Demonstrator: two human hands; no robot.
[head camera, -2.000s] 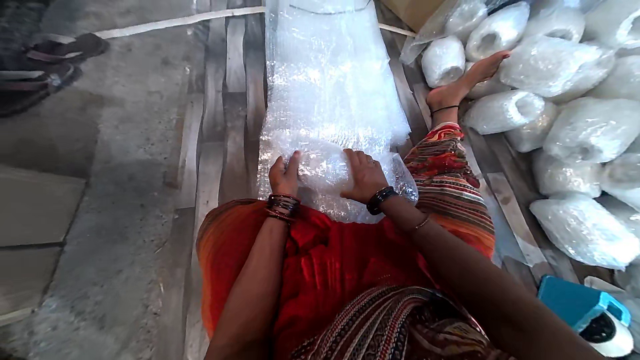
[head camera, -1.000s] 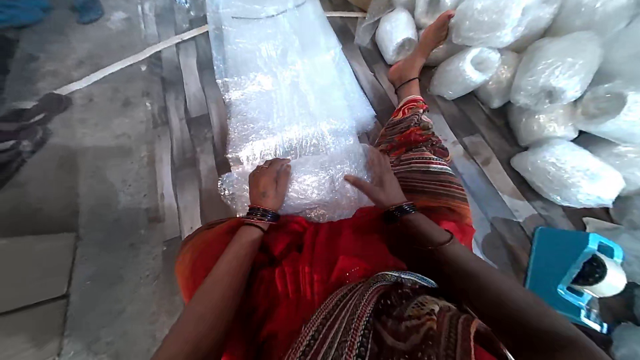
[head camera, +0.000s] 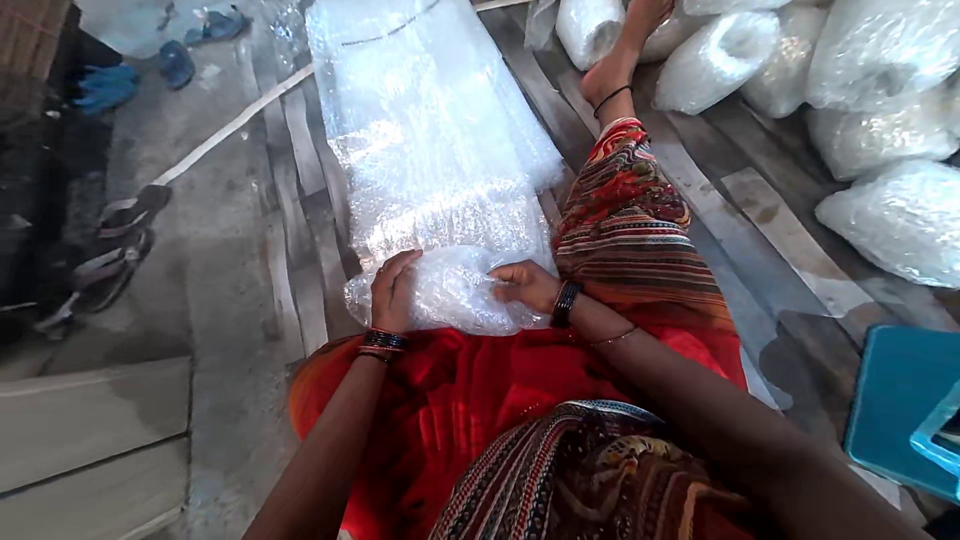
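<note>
Clear bubble wrap sheets (head camera: 442, 150) lie in a long stack on the floor, running away from my lap. At their near end is a thick rolled part of bubble wrap (head camera: 457, 289), close against the red cloth over my lap (head camera: 450, 375). My left hand (head camera: 394, 289) rests on the left part of the roll, palm down. At the roll's right part, my right hand (head camera: 529, 285) has its fingers bent and the thumb near the forefinger; whether it pinches the film cannot be told. Dark bangles circle both wrists.
Several rolled bubble wrap bundles (head camera: 892, 217) are piled at the right, beyond my outstretched bare foot (head camera: 615, 71). A blue plastic tape dispenser (head camera: 892, 405) is at the lower right. Sandals (head camera: 112, 262) and a white strap (head camera: 232, 124) lie on the left floor.
The view has shifted. My right hand has gone from lying over the right part of the roll to bent fingers on its top. My left hand stays at the roll's left part.
</note>
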